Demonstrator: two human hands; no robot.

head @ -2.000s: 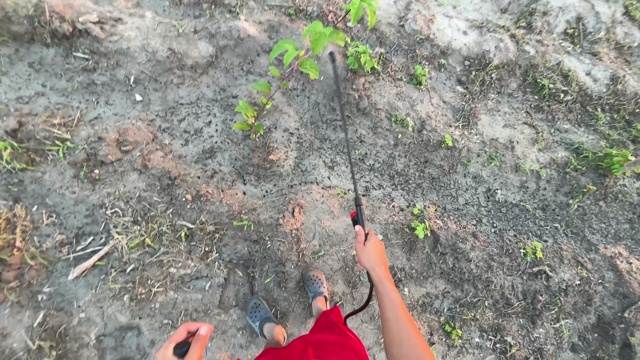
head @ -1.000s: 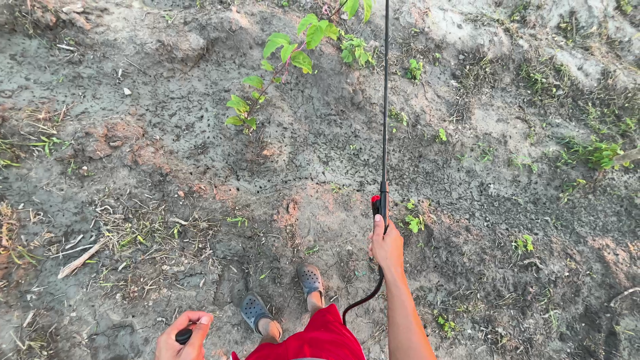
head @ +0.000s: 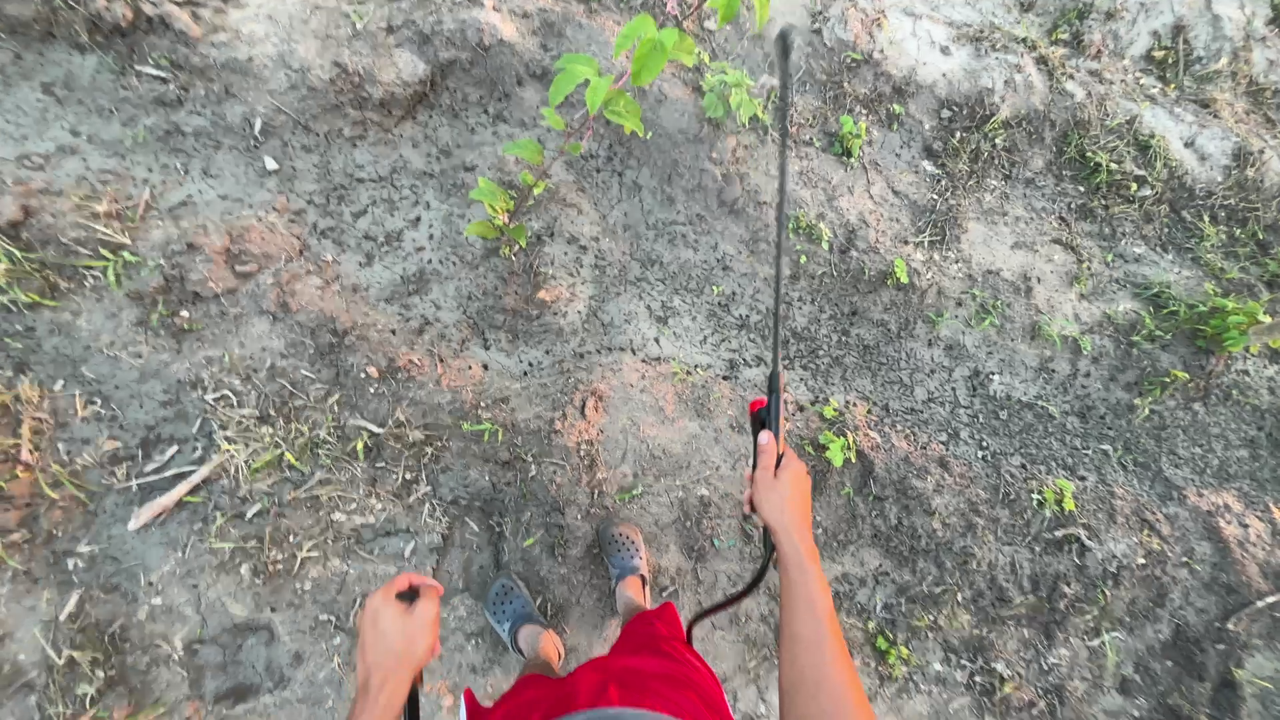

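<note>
My right hand point(head: 780, 490) grips the black handle of a sprayer wand point(head: 779, 230), whose long thin tube points away from me over the soil. A red part point(head: 758, 405) sits on the handle just above my fingers. From the handle a black hose point(head: 735, 598) curves back to my side. At lower left my left hand point(head: 398, 628) is closed around a black lever or rod, mostly hidden by the fingers. A leafy green seedling point(head: 575, 130) leans to the left of the wand's far part.
Uneven grey-brown soil lies all around. My feet, in grey clogs point(head: 512, 605), stand on it. A dry stick point(head: 175, 492) and grass litter lie at left. Small weeds point(head: 838, 447) grow near the wand's handle, and a leafy plant point(head: 1225, 320) is at far right.
The wand's tip swung away between the two earlier frames and now shows near the top edge, right of the seedling. My left hand has turned, with the black rod now visible below it.
</note>
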